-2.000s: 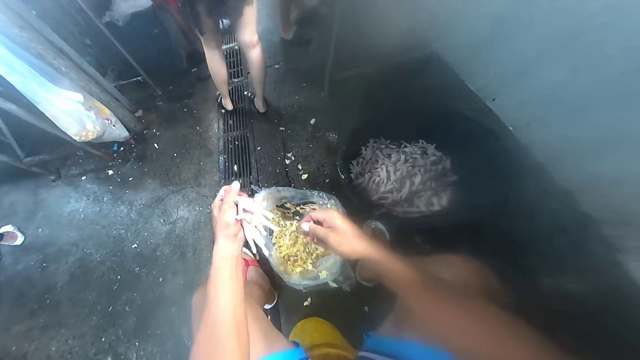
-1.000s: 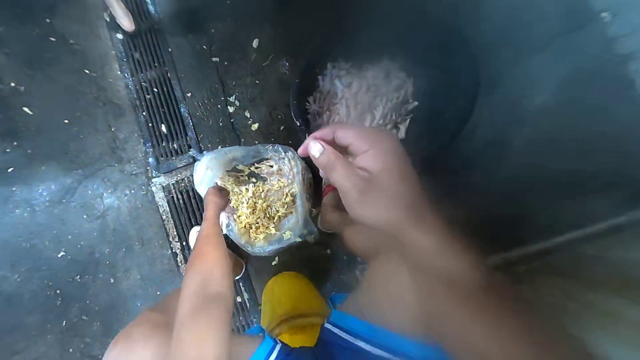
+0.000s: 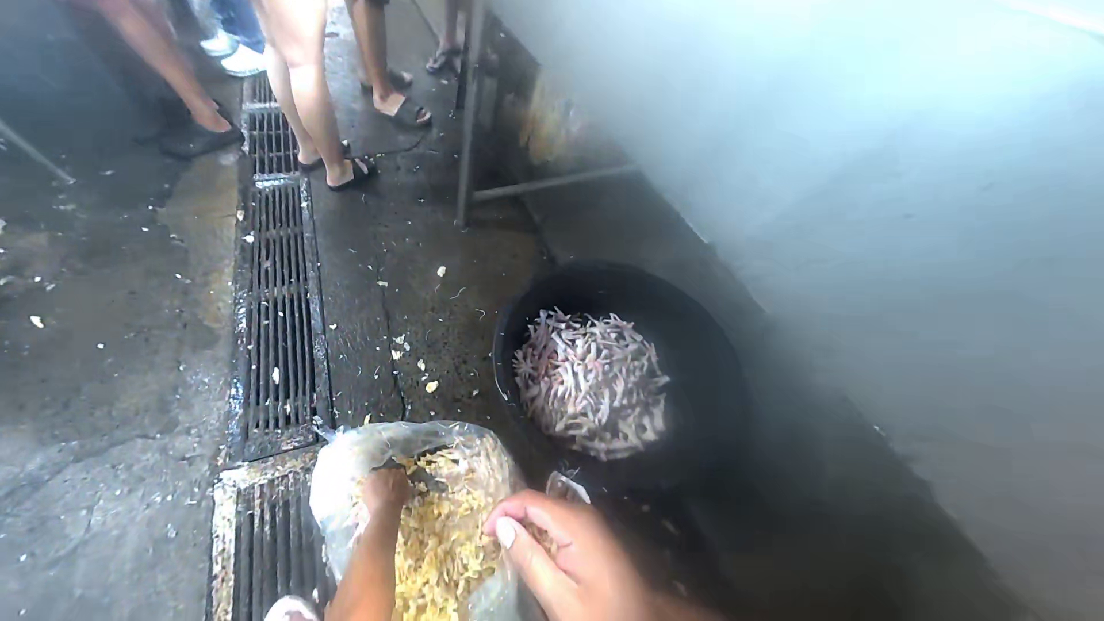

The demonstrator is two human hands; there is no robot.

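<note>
A clear plastic bag point(image 3: 332, 492) stands below me, its mouth wide, holding many small yellow pieces point(image 3: 444, 552). My left hand point(image 3: 385, 490) reaches into the left part of the bag; its fingers are hidden, so any hold is unclear. Over the bag's right edge is my right hand point(image 3: 561, 548), thumb and forefinger close together; whether anything is between them cannot be told. Beyond it to the right sits a round black tub point(image 3: 511, 302) with a heap of pale pieces that look like chicken feet point(image 3: 595, 379).
A metal floor drain grate point(image 3: 278, 310) runs up the left of the bag. Other people's legs and sandals point(image 3: 349, 172) are at the top, near a metal frame point(image 3: 467, 129). A pale wall point(image 3: 906, 216) rises on the right. Scraps lie on the wet floor.
Two seconds ago my left hand held pale pieces at the bag's left edge and my right hand was over the yellow pieces. Now the left is inside the bag, the right at its right edge.
</note>
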